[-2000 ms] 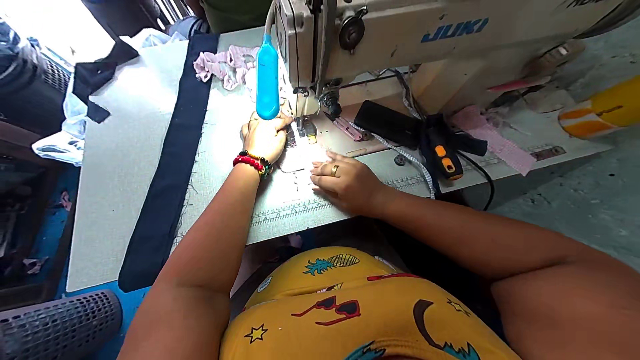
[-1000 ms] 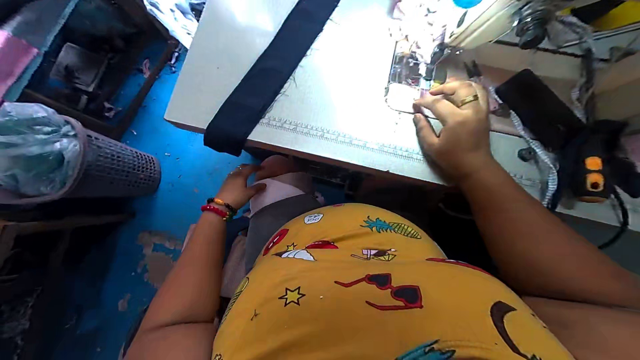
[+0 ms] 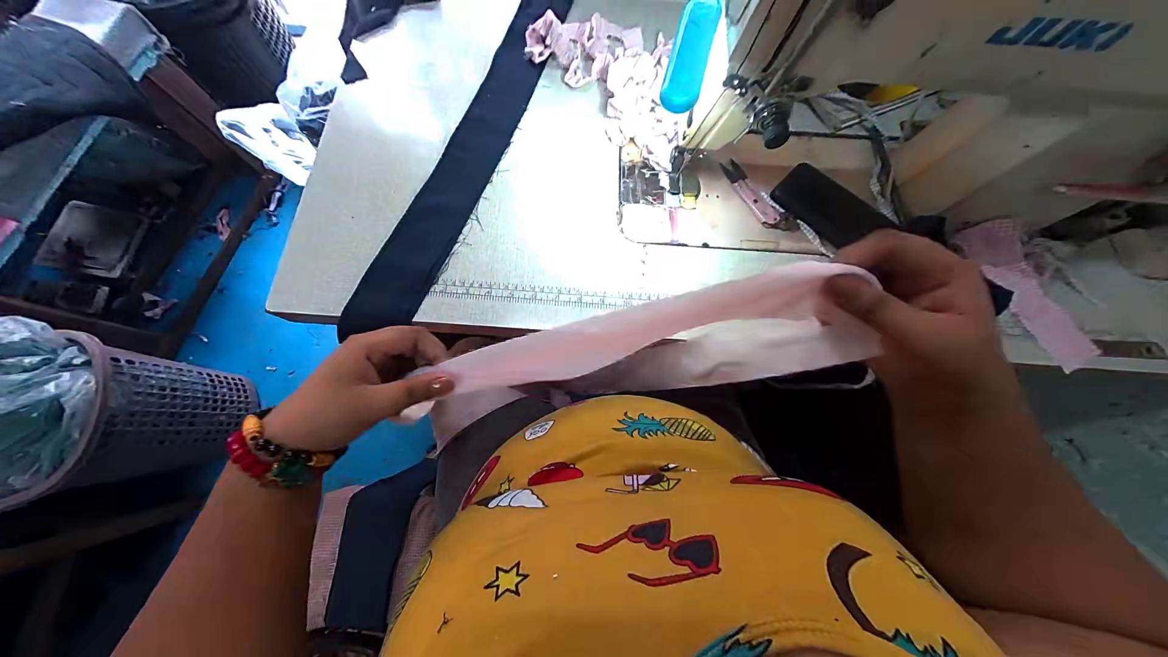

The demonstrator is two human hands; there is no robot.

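A pale pink fabric strip [image 3: 620, 342] is stretched between my hands above my lap, in front of the sewing table's edge. My left hand [image 3: 383, 374] pinches its left end between thumb and fingers. My right hand [image 3: 922, 310] grips the folded right end. Behind the strip, the Juki sewing machine's needle and presser foot [image 3: 677, 173] stand over the needle plate with no hand at them. Gathered pink fabric [image 3: 630, 82] lies behind the presser foot. A dark navy fabric band [image 3: 447, 192] lies across the table and hangs over its front edge.
Pink-handled thread snips [image 3: 753, 193] and a black phone-like object [image 3: 830, 201] lie right of the needle. A printed ruler tape [image 3: 538, 294] runs along the front edge. A lilac plastic basket [image 3: 173, 392] with plastic bags stands on the floor at left. Pink scraps [image 3: 1027, 283] lie at right.
My right hand has left the needle area and come toward my body. My left hand, low by my lap a second ago, is now raised. The pink strip is now stretched between them.
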